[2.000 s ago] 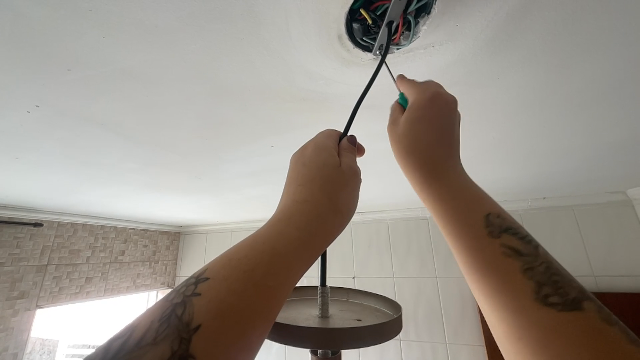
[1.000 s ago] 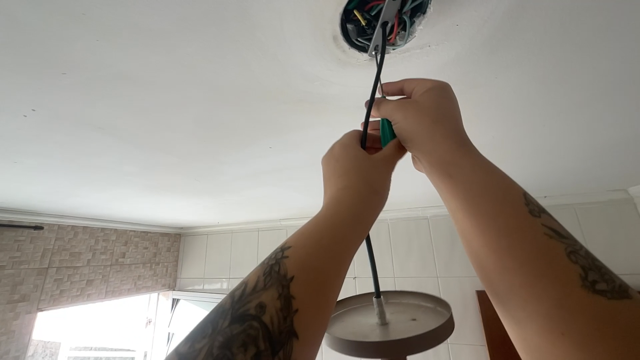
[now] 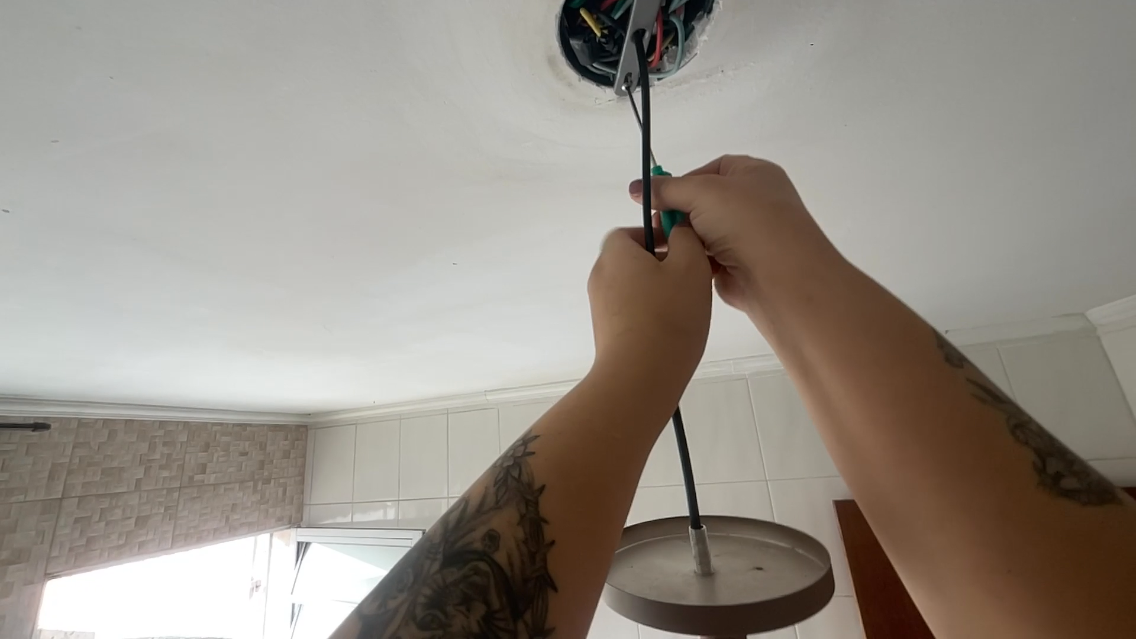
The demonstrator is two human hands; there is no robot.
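My left hand grips a black cable that hangs from the round ceiling box, which is full of coloured wires. Just to its right, my right hand holds a screwdriver by its green handle. The screwdriver's thin shaft points up past the cable, its tip at a screw at the lower end of the metal mounting bracket. The cable passes through that bracket. Lower down, the cable enters a metal sleeve on a round grey canopy of a hanging lamp.
The white ceiling spreads around the box. Behind are a white tiled wall, a patterned tiled wall and a bright window at lower left. A brown wooden panel stands at lower right.
My right hand has come down from near the box to beside my left hand, still with the screwdriver. Compared with the earliest frame, the canopy hangs farther right in view.
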